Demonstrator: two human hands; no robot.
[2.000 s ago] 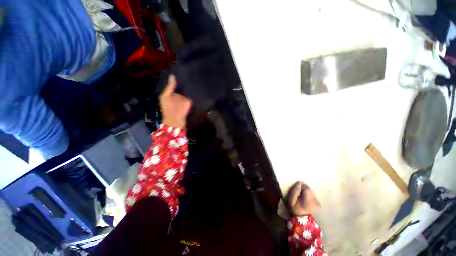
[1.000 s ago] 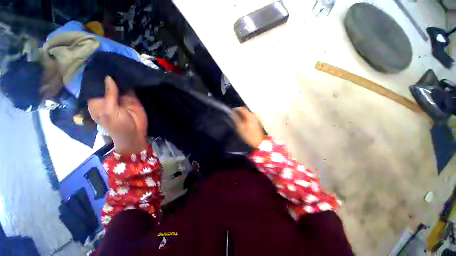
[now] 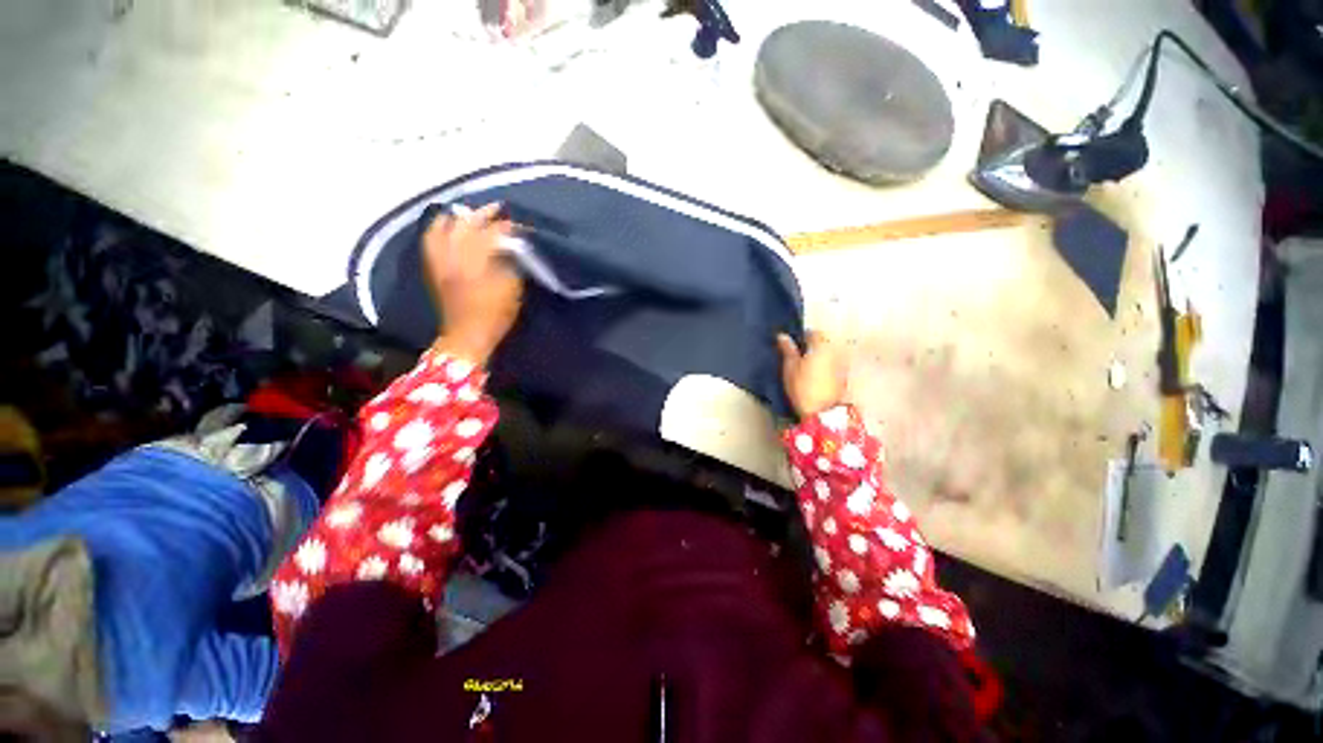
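A dark navy jacket panel lies on the cream table in front of me, partly hanging over the near edge. A narrow white tape curves along its far edge, and a whitish strip shows across its middle. My left hand is on the panel's left part, fingers bent and slightly blurred; whether it grips cloth is unclear. My right hand holds the panel's right edge, thumb up. Cream tabletop shows through an armhole-like curve at the near side.
A grey oval pad lies beyond the panel. A steam iron stands at right by a dark cloth scrap. A wooden ruler touches the panel's right side. Shears on yellow lie far right. A person in blue is at lower left.
The navy panel has come from the left, off the table, onto the tabletop and is spread out. Both hands moved with it. The view has turned to the right.
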